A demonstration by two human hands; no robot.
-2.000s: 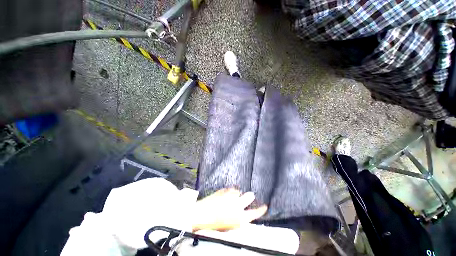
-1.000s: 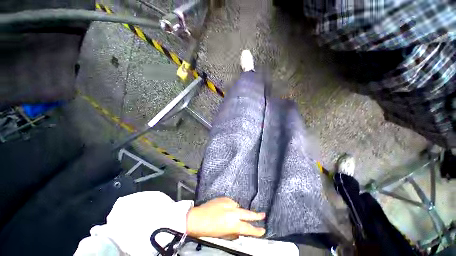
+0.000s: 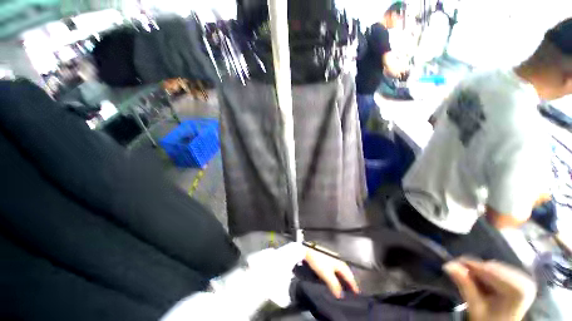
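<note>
A dark garment (image 3: 376, 307) lies low at the picture's bottom, cut off by the edge, its waist opening seemingly upward. My left hand (image 3: 329, 271), in a white sleeve, has its fingers curled over the garment's near-left edge. My right hand (image 3: 492, 289) is blurred at the lower right, fingers bent, fingertips close to a blurred dark strip. Whether it grips the strip or the garment cannot be told. A small shiny spot, perhaps a clip, shows below the right fingertips.
Grey garments (image 3: 257, 157) hang behind a pale upright pole (image 3: 282, 94). Large black garments (image 3: 94, 188) fill the left side. A blue crate (image 3: 191, 143) and a dark blue tub (image 3: 379, 163) stand on the floor. A person in a grey shirt (image 3: 483, 144) is close on the right; another stands farther back.
The view has swung up from the floor to the racks and people. The grey garment no longer hangs below my left hand in view. My right hand has come into view.
</note>
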